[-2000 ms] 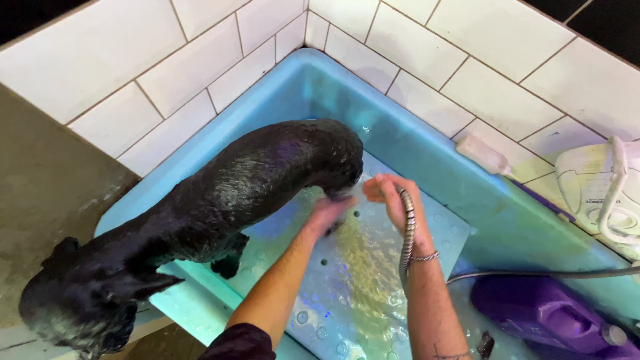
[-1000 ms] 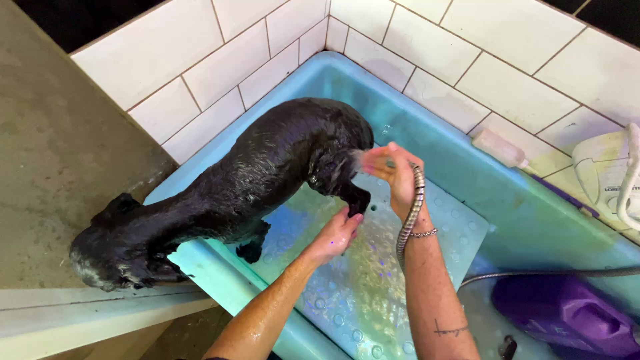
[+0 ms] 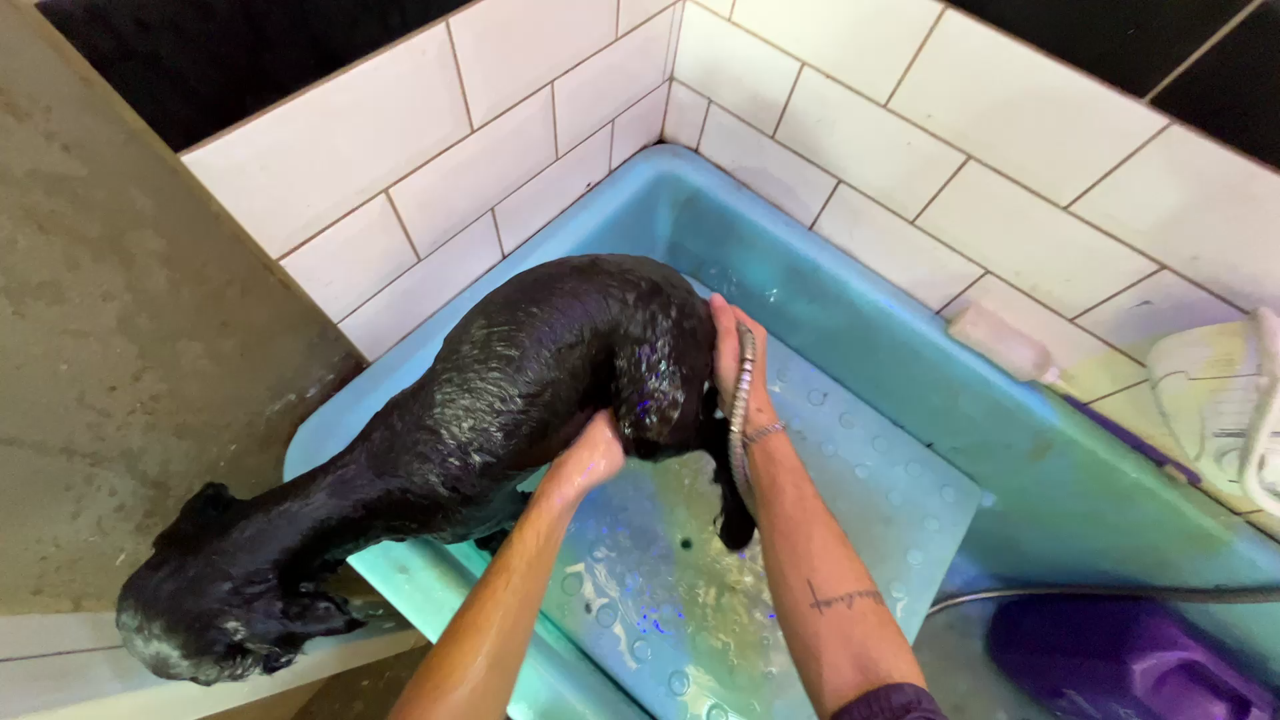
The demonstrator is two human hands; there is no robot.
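Note:
A wet black dog [image 3: 520, 360] stands in a blue tub [image 3: 850, 310], its head hanging over the near left rim. My left hand [image 3: 592, 455] reaches under its belly in front of the hind leg, the fingers hidden by the body. At the dog's rump is my right hand [image 3: 738, 350], palm side against the fur, with a ribbed metal shower hose [image 3: 740, 410] running along the hand and wrist. The hose's end is hidden, and whether the fingers close on it cannot be seen. Under the dog lies a light blue studded platform [image 3: 850, 480], wet and shiny.
A purple plastic jug [image 3: 1120, 660] lies in the tub's right part, beside more hose [image 3: 1080, 592]. Along the right rim are a pale bottle [image 3: 1000, 340], a thin purple-handled item [image 3: 1130, 440] and a white container [image 3: 1215, 400]. White wall tiles [image 3: 870, 140] border the tub; a grey panel [image 3: 150, 300] stands left.
My left hand has gone from the dog's hind leg to under its belly. My right hand, held off behind the hindquarters earlier, now rests on the rump.

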